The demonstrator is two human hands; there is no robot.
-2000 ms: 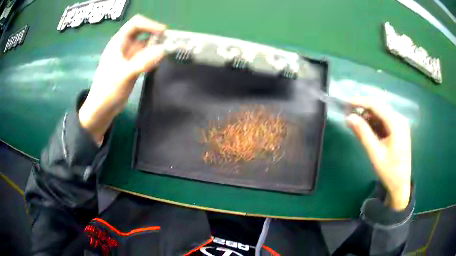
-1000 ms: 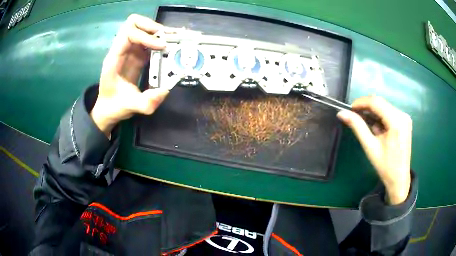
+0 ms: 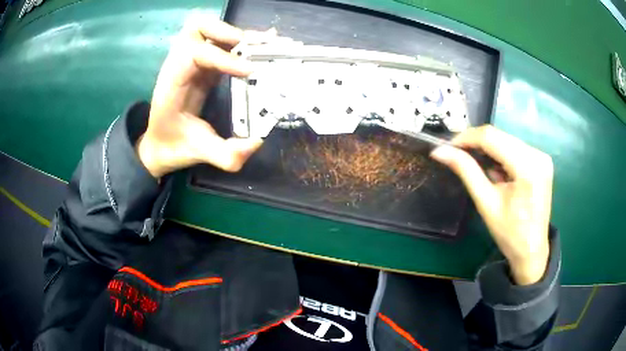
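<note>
My left hand (image 3: 189, 103) grips the left end of the silver-white plate assembly (image 3: 336, 92) and holds it over the black parts tray (image 3: 329, 217). Its scalloped edge faces me and its rail is on the far side. The discs are washed out by glare; only the right one shows faintly bluish. My right hand (image 3: 504, 188) holds the tweezers (image 3: 425, 138) like a pen. Their tips are at the middle contact slots (image 3: 373, 120); whether they hold a pin is too small to tell. A loose heap of copper pins (image 3: 353, 168) lies in the tray, partly hidden behind the plate.
The tray sits on a glossy green bench (image 3: 96, 89). Another plate assembly (image 3: 620, 74) is cut off at the right edge, and one (image 3: 31, 7) at the top left corner. The bench's near edge runs just in front of my body.
The plate first turned to show its disc face over the tray, then shifted slightly right. The tweezer tips moved from the right slots to the middle ones. The tray now appears higher in view.
</note>
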